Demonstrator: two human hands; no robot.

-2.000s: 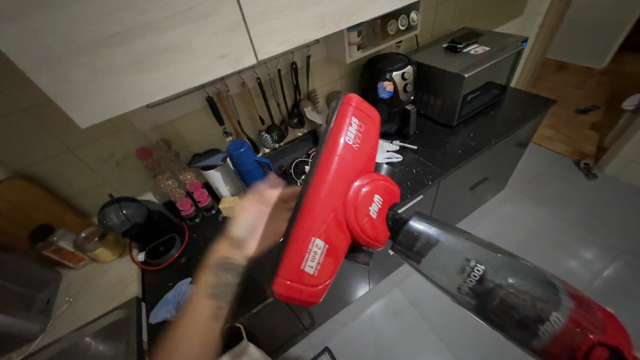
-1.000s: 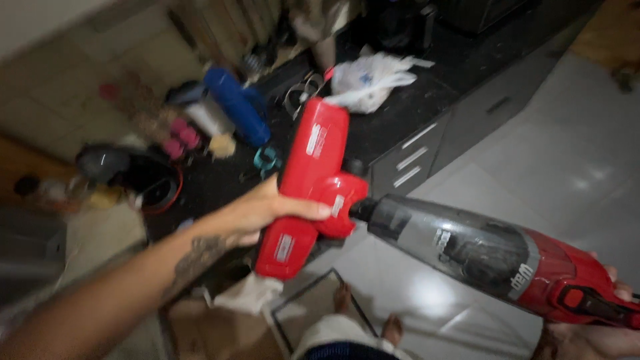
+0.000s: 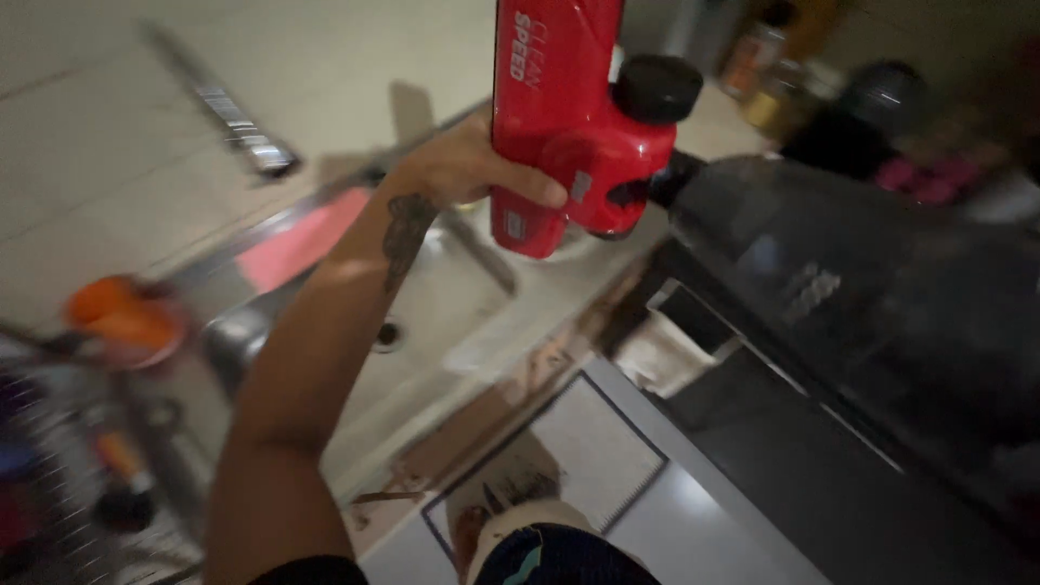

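My left hand (image 3: 487, 171) grips the red floor head (image 3: 561, 106) of a stick vacuum cleaner, its thumb across the front near the swivel joint. A black round wheel or cap (image 3: 658, 88) sticks out from the head's side. From the joint, the dark translucent body (image 3: 821, 276) of the vacuum runs down to the right edge, blurred and close to the camera. My right hand is out of view. Head and hand are raised above the sink (image 3: 431, 301), whose drain shows beside my forearm.
A wall faucet (image 3: 260, 150) juts over the sink. A pink cloth (image 3: 305, 240) lies on the sink's back edge, near an orange item in a cup (image 3: 126, 321). A dish rack (image 3: 49, 471) stands lower left. A cloth (image 3: 662, 353) hangs at the dark cabinet; a mat (image 3: 601, 455) lies on the floor.
The view has swung from the black counter to the sink. My left hand, off the floor head two seconds ago, has stayed on it since one second ago. My right hand has left the view.
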